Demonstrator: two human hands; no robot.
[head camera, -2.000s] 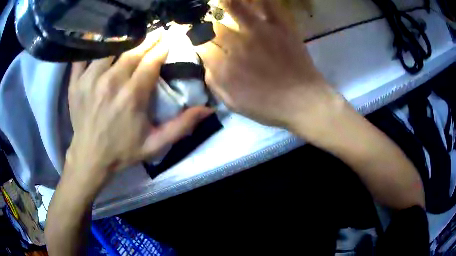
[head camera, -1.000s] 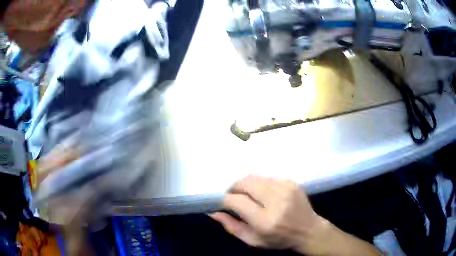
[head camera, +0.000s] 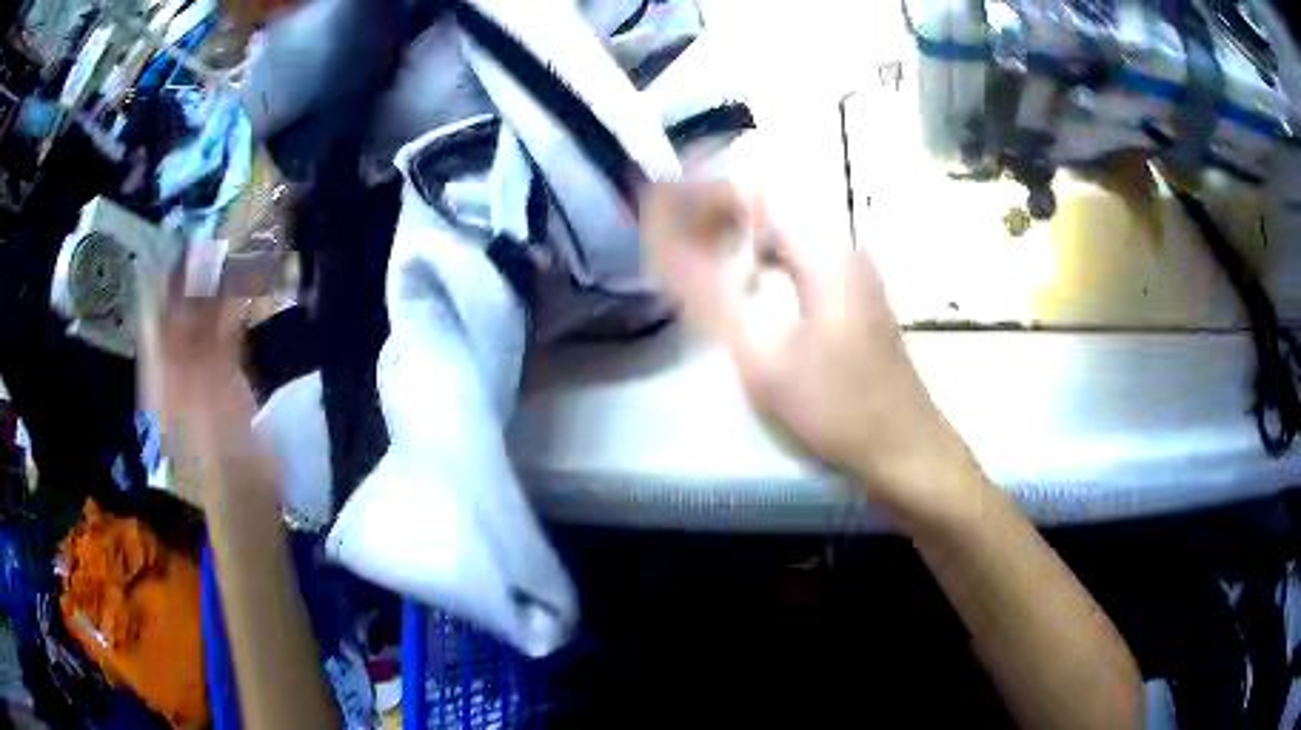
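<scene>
A grey-white and black garment (head camera: 457, 314) lies in a heap at the left end of the white table, with one pale part hanging over the front edge. My right hand (head camera: 799, 314) is blurred, over the table at the garment's right side, with its fingers apart; whether it touches the cloth I cannot tell. My left hand (head camera: 200, 328) is blurred, to the left of the garment, and its grip is unclear. The sewing machine (head camera: 1056, 86) stands at the upper right, with its needle area brightly lit and no cloth under it.
Black scissors (head camera: 1271, 399) lie at the table's right. The pale table edge (head camera: 913, 506) curves across the front. A blue plastic basket (head camera: 464, 677) is below it. An orange fabric bundle (head camera: 136, 606) is at the lower left. More fabric heaps are at the upper left.
The view has swung left. The garment, earlier under my hands at the machine and then a blurred heap by my left hand, now lies at the left. My right hand has moved from the table edge up beside it.
</scene>
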